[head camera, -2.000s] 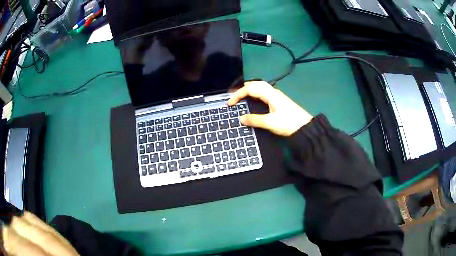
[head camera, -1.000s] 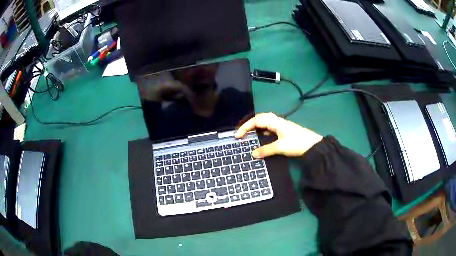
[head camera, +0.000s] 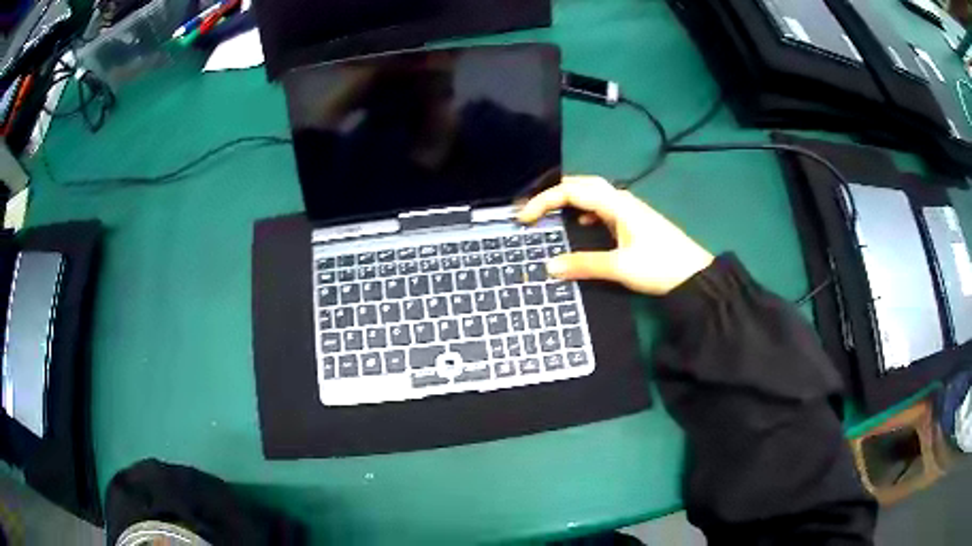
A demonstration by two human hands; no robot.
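An open mini laptop [head camera: 450, 309] lies on a black foam mat [head camera: 293, 432], its keyboard towards me. Its screen [head camera: 426, 133] is dark, with blurred reflections. My right hand [head camera: 618, 235] rests at the keyboard's upper right corner. Its index finger touches the deck near the hinge and its thumb lies on the right-hand keys, the two apart. The other fingers are partly hidden beside the laptop. My left hand is not in view; only a dark sleeve shows at the bottom left edge.
A black panel [head camera: 405, 23] lies behind the laptop. A cable adapter [head camera: 589, 89] is beside the screen. Closed silver laptops lie on black mats at left [head camera: 32, 341] and right [head camera: 895, 277]. Stacked mats are at upper right, a clear bin [head camera: 128, 48] at upper left.
My left hand, seen at the lower left two seconds ago, is out of view. The view has shifted. My right hand keeps its place on the laptop, and the screen stays dark.
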